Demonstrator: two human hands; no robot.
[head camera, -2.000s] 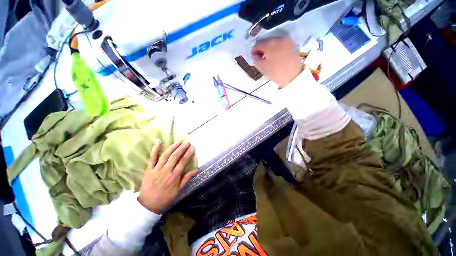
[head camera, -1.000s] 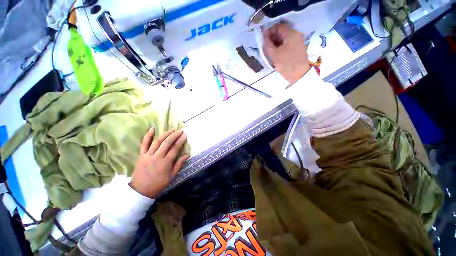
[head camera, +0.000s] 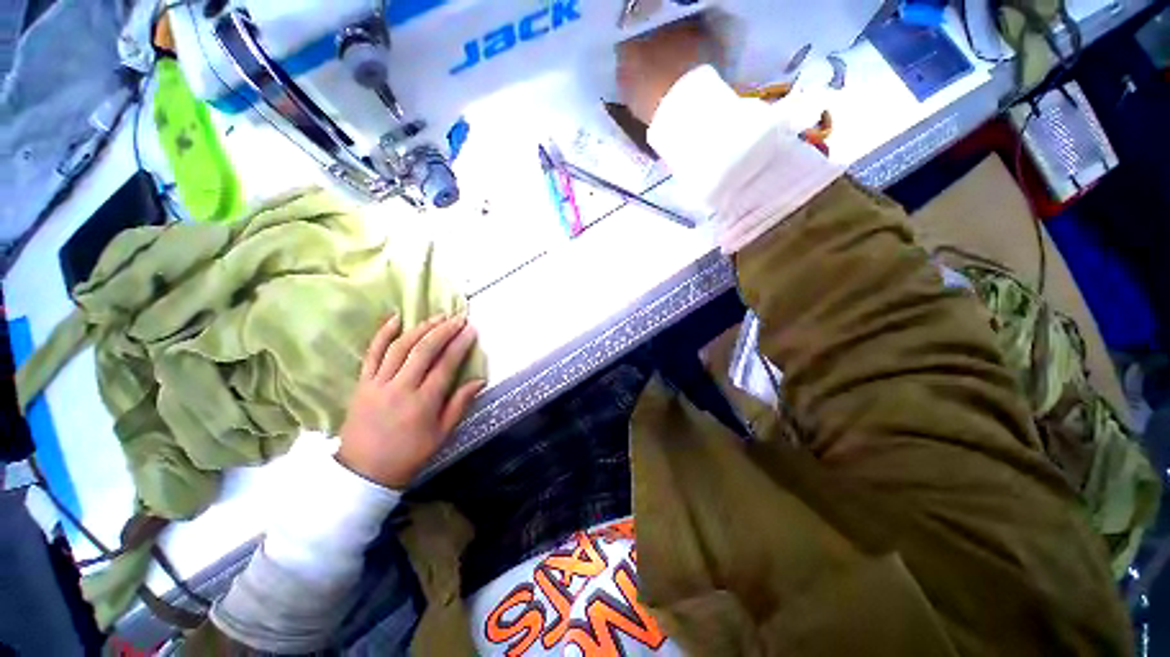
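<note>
The light green garment piece (head camera: 276, 308) lies bunched on the table left of the needle. My left hand (head camera: 408, 392) lies flat on its right edge, fingers slightly apart. My right hand (head camera: 670, 67) is blurred under the arm of the white sewing machine (head camera: 443, 80), over the white slips and the brown strip (head camera: 629, 125); whether it holds anything cannot be told. The presser foot area (head camera: 421, 177) is at the machine head, with no cloth visibly under it.
Pink and blue snips (head camera: 561, 193) and dark tweezers (head camera: 629, 196) lie right of the needle. Orange-handled scissors (head camera: 817, 128) are beyond my right wrist. A neon green cover (head camera: 193, 148) hangs left. A black smartphone (head camera: 113, 221) is at left. A garment bundle (head camera: 1046, 372) is at right.
My right hand has moved up and left, further under the machine arm, partly covering the brown strip. My left hand stays on the garment. The camera view has shifted slightly.
</note>
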